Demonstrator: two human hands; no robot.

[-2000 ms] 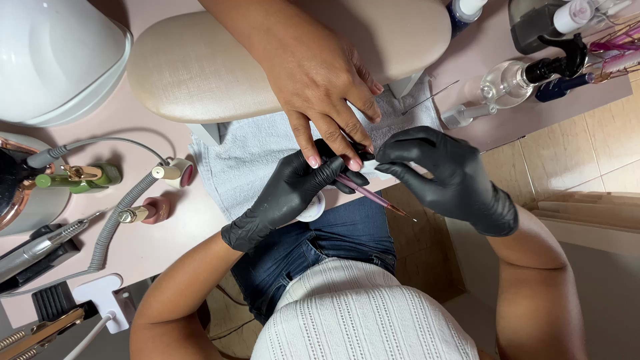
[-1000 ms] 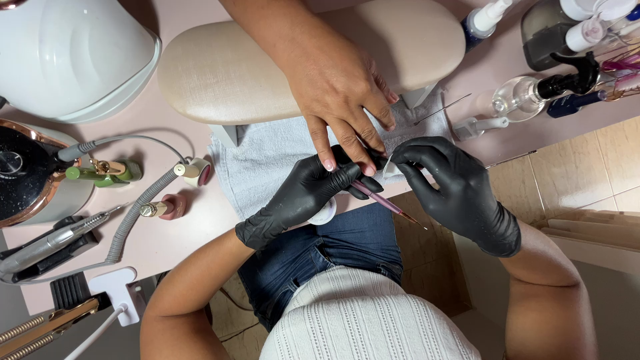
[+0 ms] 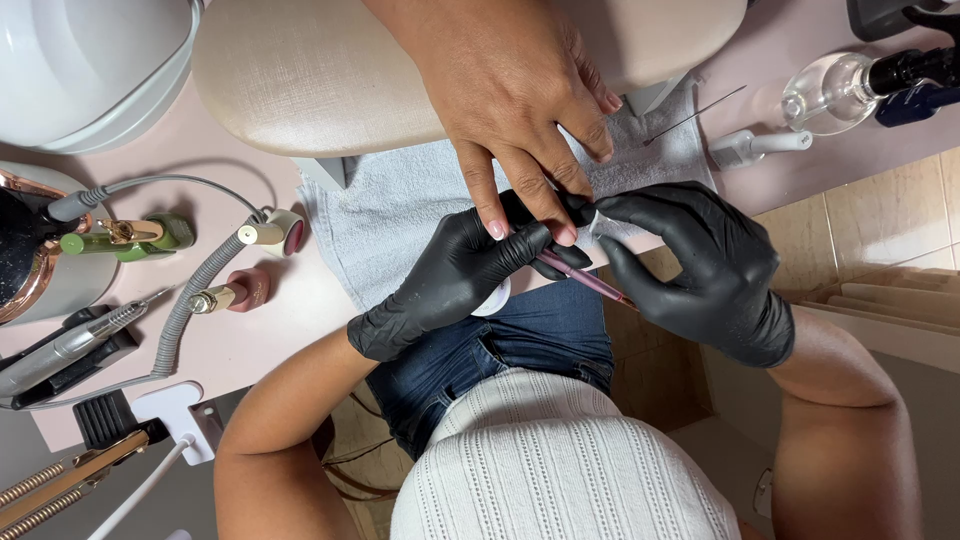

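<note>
My left hand (image 3: 457, 266), in a black glove, holds a finger of another person's hand (image 3: 517, 97) and also has a thin brush with a pink handle (image 3: 581, 277) between its fingers. The brush points down to the right. My right hand (image 3: 694, 262), gloved too, pinches a small whitish, translucent piece (image 3: 600, 223) between thumb and forefinger, close to that person's fingertips. What the piece is, I cannot tell. The other hand rests over a beige padded armrest (image 3: 322, 82). Below my left hand, a round white lid or jar (image 3: 495, 298) is partly hidden.
A grey towel (image 3: 382, 217) lies under the hands, with a thin metal tool (image 3: 694, 116) on it. At right stand a white polish bottle (image 3: 739, 148) and a clear pump bottle (image 3: 825, 94). Left are a nail drill handpiece (image 3: 82, 345), its coiled cord, several polish bottles (image 3: 247, 289) and a white lamp (image 3: 90, 67).
The view has come closer and shifted. My left hand keeps its hold on the finger and the brush; my right hand remains beside the fingertips, its thumb and forefinger now plainly around the whitish piece.
</note>
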